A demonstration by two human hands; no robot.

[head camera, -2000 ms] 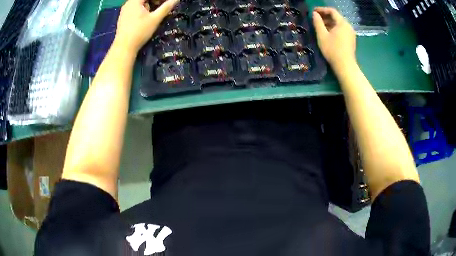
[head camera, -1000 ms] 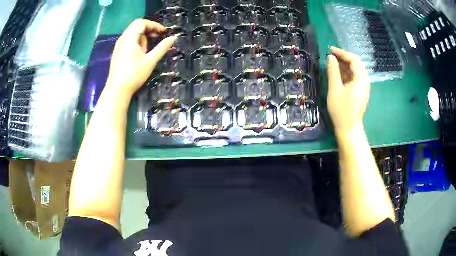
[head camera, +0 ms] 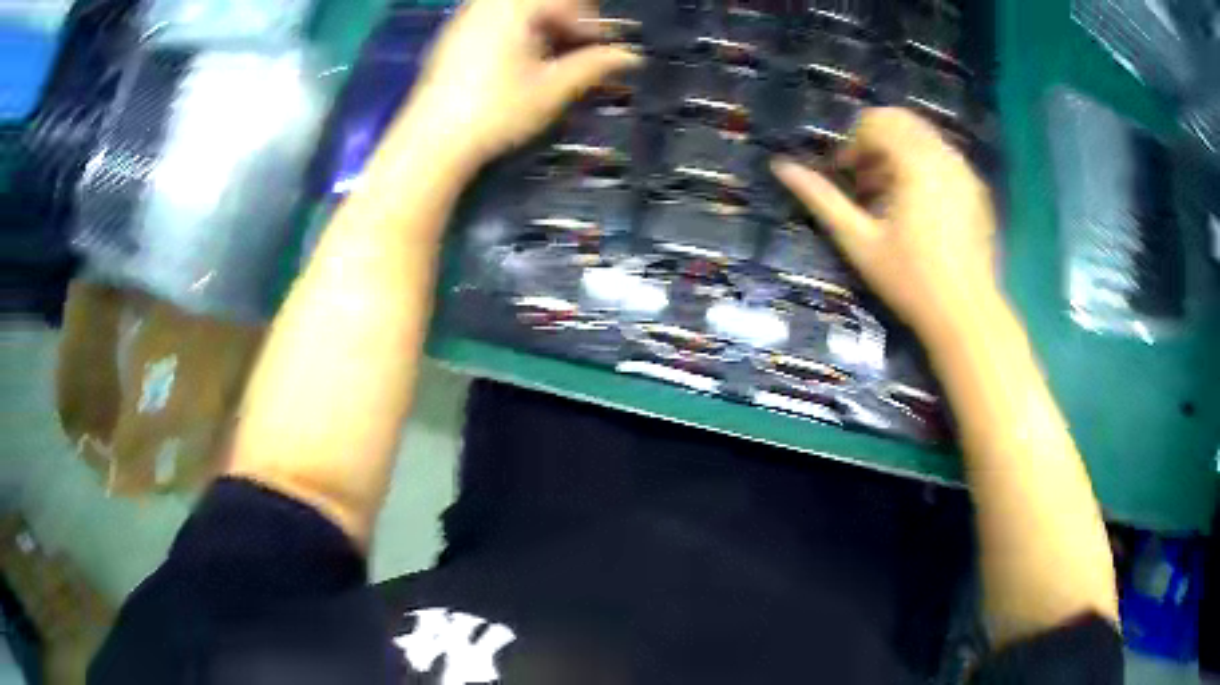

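The black blister tray [head camera: 589, 351] lies on the green bench top, blurred, with rows of dark modules showing red and bright spots. My left hand [head camera: 502, 80] is over the tray's upper left part, thumb and fingers bent near a module; whether it pinches something is not visible. My right hand [head camera: 910, 201] is over the tray's right part, thumb and forefinger apart, the other fingers curled. Nothing shows between its thumb and forefinger.
A clear parts tray [head camera: 214, 161] is at the left, beside a purple-blue glossy rectangle [head camera: 368, 114]. Another clear tray [head camera: 1117, 214] is at the right. A cardboard box [head camera: 167, 381] stands on the floor at left, a blue bin [head camera: 1161, 589] at lower right.
The view has shifted and tilted. My right hand has moved left from beside the tray to over its modules. My left hand stays at the tray's left side, a little farther over it.
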